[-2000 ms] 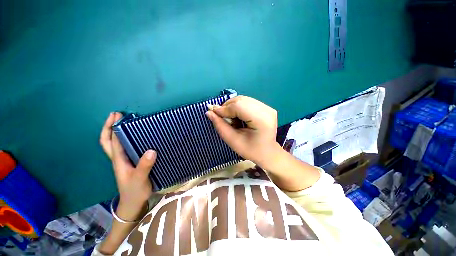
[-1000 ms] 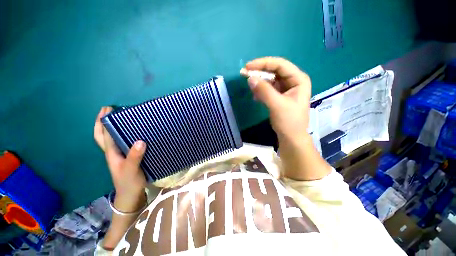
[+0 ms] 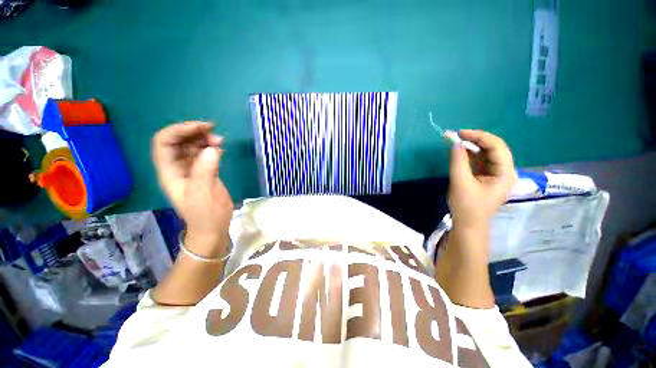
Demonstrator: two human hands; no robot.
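Note:
The heat sink housing (image 3: 325, 144) lies fins up on the green mat at the table's near edge, in front of my body, touched by neither hand. My left hand (image 3: 193, 176) is raised to its left, empty, with curled fingers and a small space between thumb and forefinger. My right hand (image 3: 480, 172) is to its right and pinches the small white hand pick (image 3: 464, 142) between thumb and fingers. The pick's thin curved wire points up and left, away from the housing.
A blue and orange tape dispenser (image 3: 101, 154) and a crumpled plastic bag (image 3: 36, 83) are at the left. A pale strip with dark marks (image 3: 543, 65) lies at the far right. A paper-lined crate (image 3: 554, 237) with a black part is at my right. Blue crates stand beyond.
My left hand has let go of the housing, which now lies squarely on the mat instead of tilted. My right hand has moved further right with the pick. The camera view has shifted left.

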